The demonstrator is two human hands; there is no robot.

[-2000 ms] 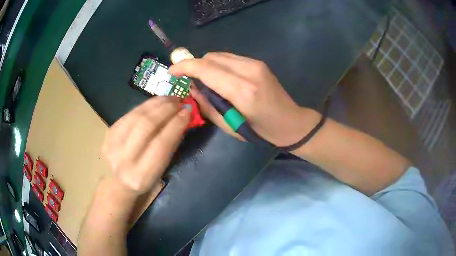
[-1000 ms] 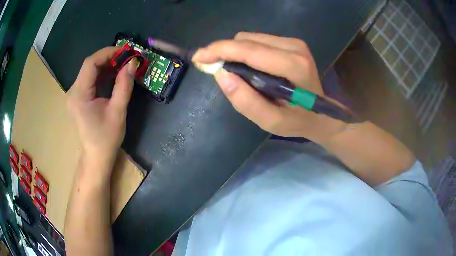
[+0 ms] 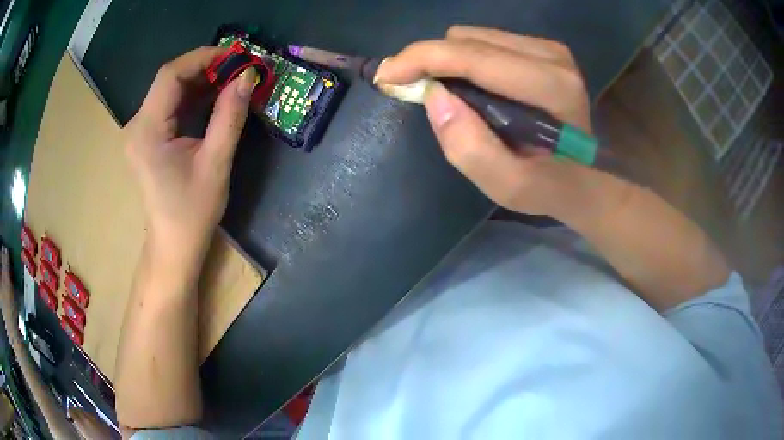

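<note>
A green circuit board (image 3: 295, 96) lies in a black device housing (image 3: 320, 120) on the dark bench top. My left hand (image 3: 185, 142) pinches a red component (image 3: 263, 83) with a dark round centre and holds it over the upper left part of the board. My right hand (image 3: 516, 112) grips a soldering iron (image 3: 516, 123) with a black handle and green band. The iron's purplish tip (image 3: 301, 53) points left, by the housing's upper edge; whether it touches anything cannot be told.
A tan cardboard sheet (image 3: 82, 172) lies at the left, with several red pieces (image 3: 74, 288) on it. A green conveyor (image 3: 39, 77) runs along the left rim. Another person's arm (image 3: 34, 369) shows at the lower left. A white grid (image 3: 713, 77) stands beside the bench at the right.
The red component has moved from the board's lower end to its upper left part. My right hand has drawn back to the right, with the iron's tip still near the board.
</note>
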